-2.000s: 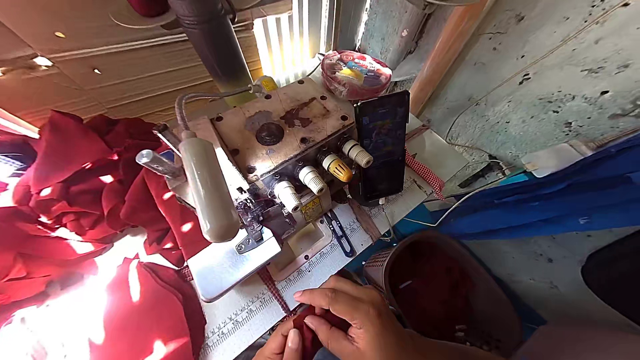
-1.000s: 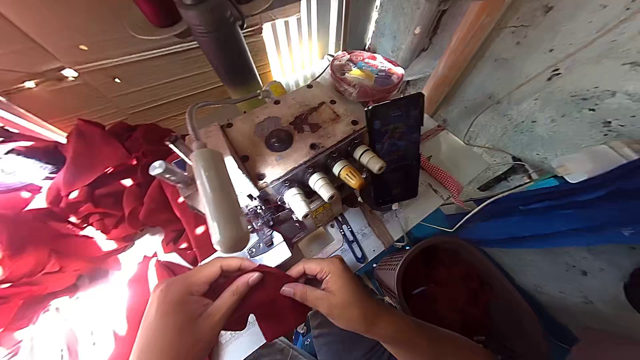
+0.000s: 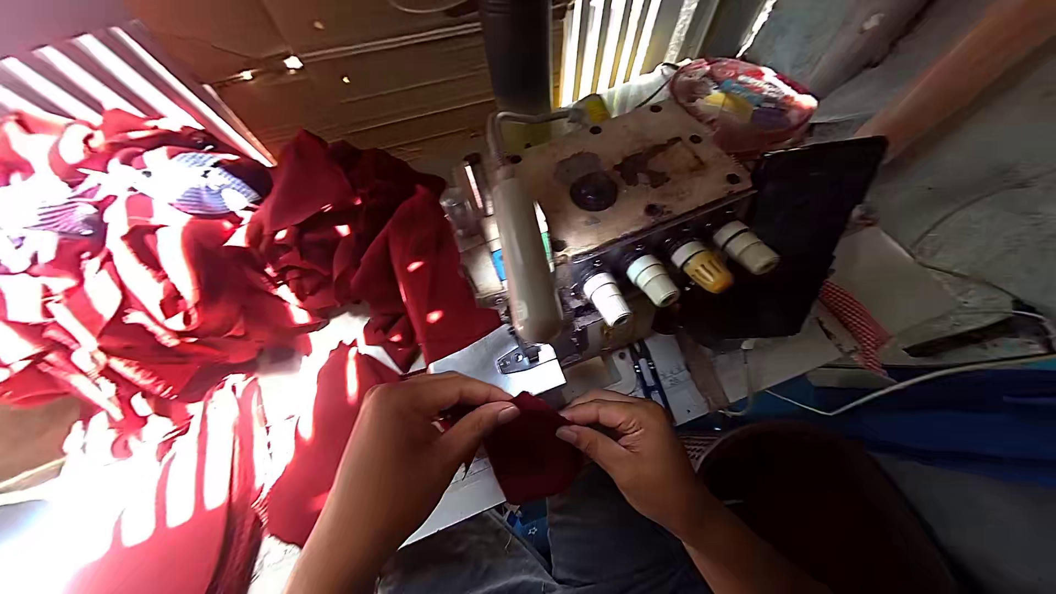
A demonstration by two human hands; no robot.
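Note:
A small piece of dark red fabric (image 3: 532, 454) hangs between my two hands, just in front of the overlock sewing machine (image 3: 627, 181). My left hand (image 3: 429, 429) pinches its upper left edge between thumb and forefinger. At the upper right edge, my right hand (image 3: 623, 437) pinches it the same way. Behind the fabric lies the machine's metal cloth plate (image 3: 487, 363), below the long beige lamp or housing (image 3: 528, 256). Four tension knobs (image 3: 701, 266), one of them yellow, line the machine's front. The lower ends of the fingers under the fabric are hidden.
Piles of red fabric (image 3: 346, 231) fill the left side. A dark phone or tablet (image 3: 817, 239) stands right of the machine, with a pair of blue-handled snips or tweezers (image 3: 648, 375) near it. A round container (image 3: 742, 99) stands behind. A dark bin (image 3: 817, 511) is at lower right.
My hands were together low at the machine's front edge two seconds ago; they have since moved apart and hold the red piece up between them. The view has swung left.

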